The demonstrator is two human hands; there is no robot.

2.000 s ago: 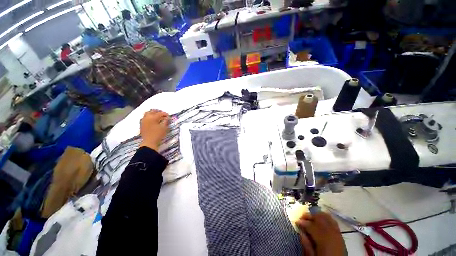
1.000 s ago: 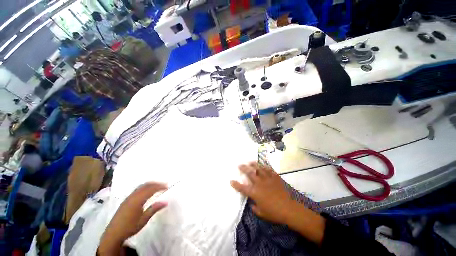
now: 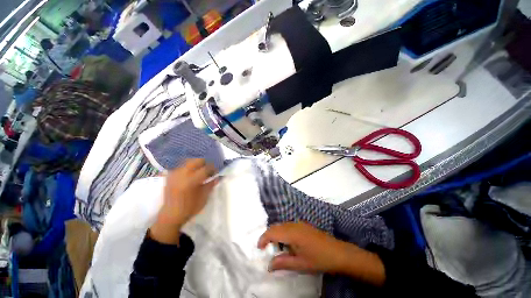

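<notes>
The white lining piece (image 3: 233, 215) lies in front of the sewing machine (image 3: 239, 75), its upper edge close to the presser foot (image 3: 268, 152). The checked grey-blue fabric (image 3: 303, 209) runs along its right side, and another part (image 3: 186, 145) shows left of the needle area. My left hand (image 3: 187, 195) pinches the edge of the lining piece left of the needle; it is somewhat blurred. My right hand (image 3: 303, 249) is on the lower right part of the lining, fingers curled at a small fold of it.
Red-handled scissors (image 3: 387, 157) lie on the bed right of the needle, beside a thin pale metal tool (image 3: 346, 114). Black strips (image 3: 314, 58) cross the machine arm. Stacked cut pieces (image 3: 125, 139) lie on the left. A ruler strip (image 3: 407, 183) follows the table edge.
The view has shifted right. My left hand has moved up to the fabric edge near the needle. My right hand has moved lower on the lining. More checked fabric shows.
</notes>
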